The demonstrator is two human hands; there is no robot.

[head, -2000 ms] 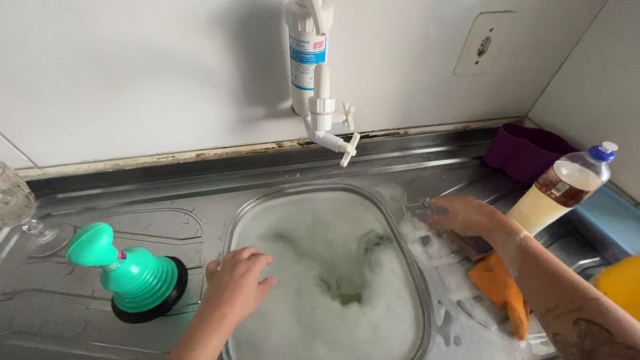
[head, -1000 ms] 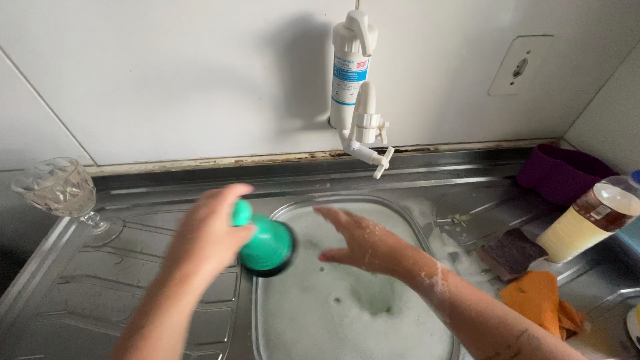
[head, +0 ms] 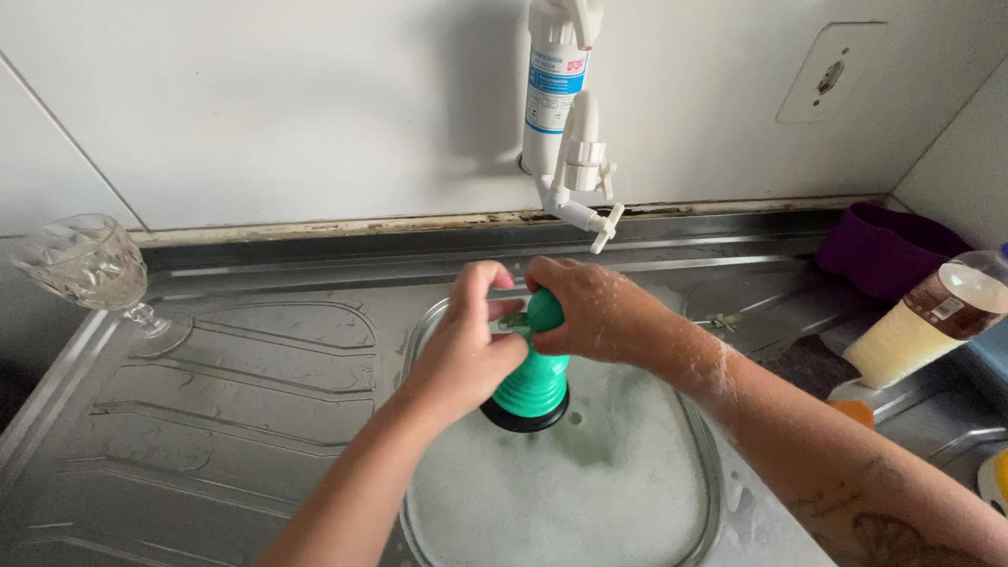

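Note:
A green bellows-type sink plunger [head: 535, 386] with a black rubber rim is held over the far part of a steel sink basin [head: 709, 472] full of cloudy, foamy water. My right hand [head: 591, 311] grips its rounded knob from the right, with suds on the wrist. Beside the knob on the left is my left hand [head: 480, 331], its fingers bent and apart; whether it touches the plunger cannot be told. The plunger's black rim is at or just above the water's surface. The drain is hidden under the murky water.
A white water filter [head: 551, 94] with a white tap valve [head: 606, 228] hangs on the wall behind. At left stands a cut-glass goblet [head: 98, 268]. To the right are a purple container [head: 890, 244], a bottle of pale liquid [head: 913, 323], a dark sponge [head: 811, 366] and an orange cloth [head: 852, 411].
The plunger, standing left of the basin at first, was lifted by my left hand and is now over the water. My right hand has come from the right side onto its knob.

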